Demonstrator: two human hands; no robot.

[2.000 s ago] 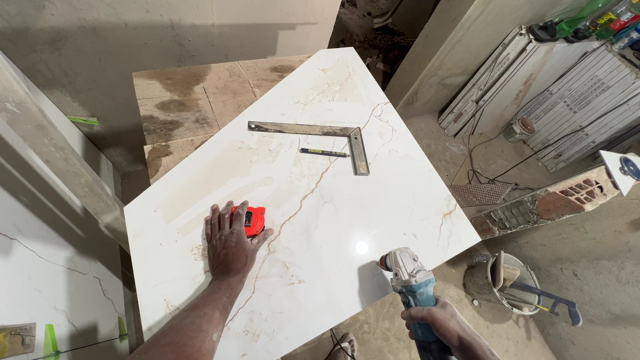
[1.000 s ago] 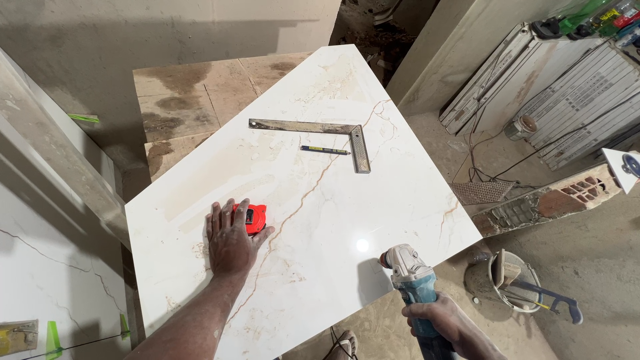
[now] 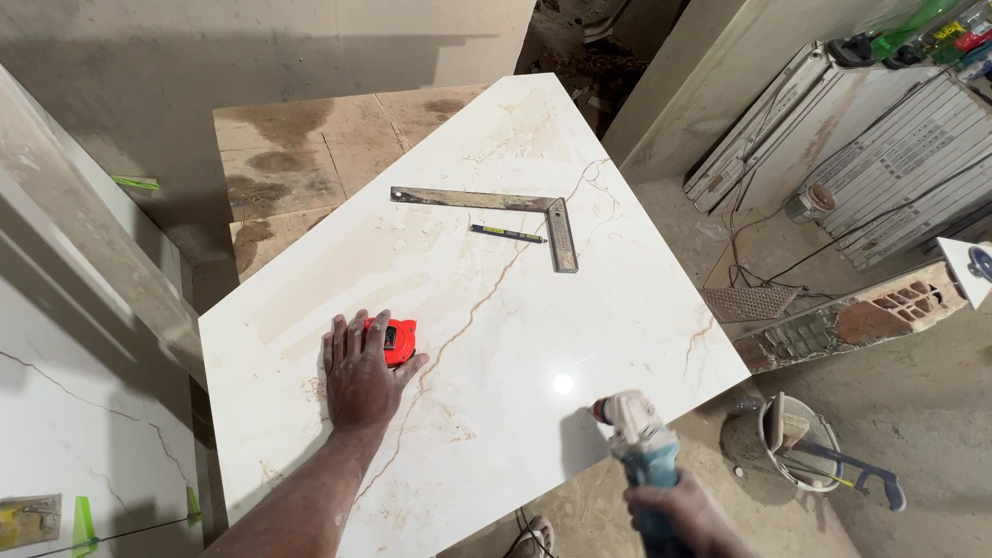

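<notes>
My left hand (image 3: 363,380) lies on a white marble-look slab (image 3: 496,364), its fingers over the edge of a red tape measure (image 3: 401,342); whether it grips the tape I cannot tell. My right hand (image 3: 674,508) is closed around the body of a blue and grey angle grinder (image 3: 647,457). The grinder's head is over the slab's near right edge; whether it touches the surface is unclear. Farther up the slab lie a metal try square (image 3: 563,236) and a dark marker-like pen (image 3: 508,233).
Brown boards or tiles (image 3: 287,155) lie beyond the slab. On the right are stacked tiles (image 3: 891,155), a broken brick wall end (image 3: 860,314), cables and a bucket (image 3: 825,434) holding a hacksaw (image 3: 860,469). A sandalled foot (image 3: 535,539) shows below.
</notes>
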